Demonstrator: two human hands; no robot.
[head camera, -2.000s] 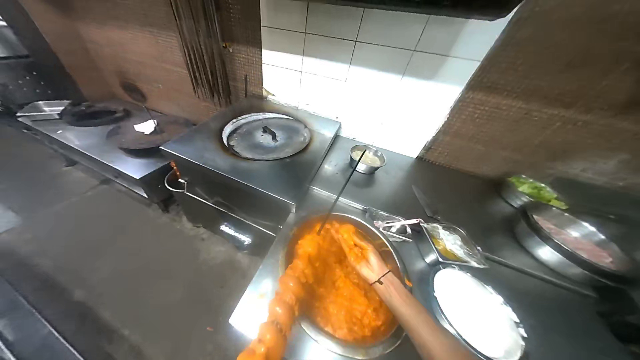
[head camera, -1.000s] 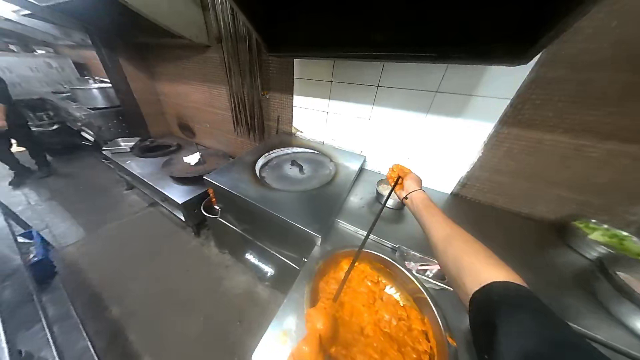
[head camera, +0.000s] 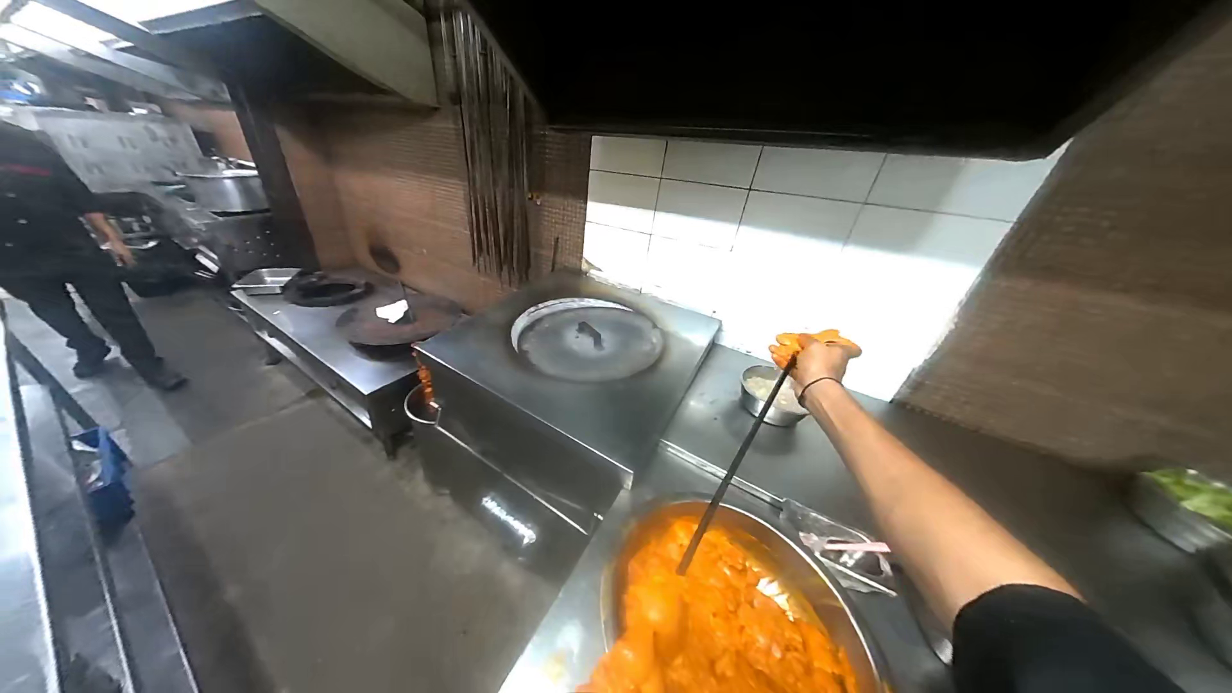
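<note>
A metal skewer (head camera: 736, 472) slants up from a steel bowl (head camera: 871, 640) of orange marinated pieces (head camera: 741, 616). Several coated pieces sit on its lower part, which runs out past the bottom edge. My right hand (head camera: 818, 358), its fingers coated in orange marinade, closes around the skewer's upper end; whether a piece is also between the fingers is unclear. Just below that hand stands a small steel bowl (head camera: 782, 416) with pale contents. My left hand is out of the frame.
A steel tandoor with a round lid (head camera: 589, 345) stands left of the bowl. Tongs (head camera: 852, 568) lie beside the bowl. Greens fill a container (head camera: 1169, 515) at far right. Further left are burners (head camera: 327, 289) on a low counter, a blue basket (head camera: 104, 481) and a person (head camera: 58, 231).
My right hand has gone from among the marinated pieces in the bowl up to the skewer's top end. The view has swung left, bringing the standing person into sight.
</note>
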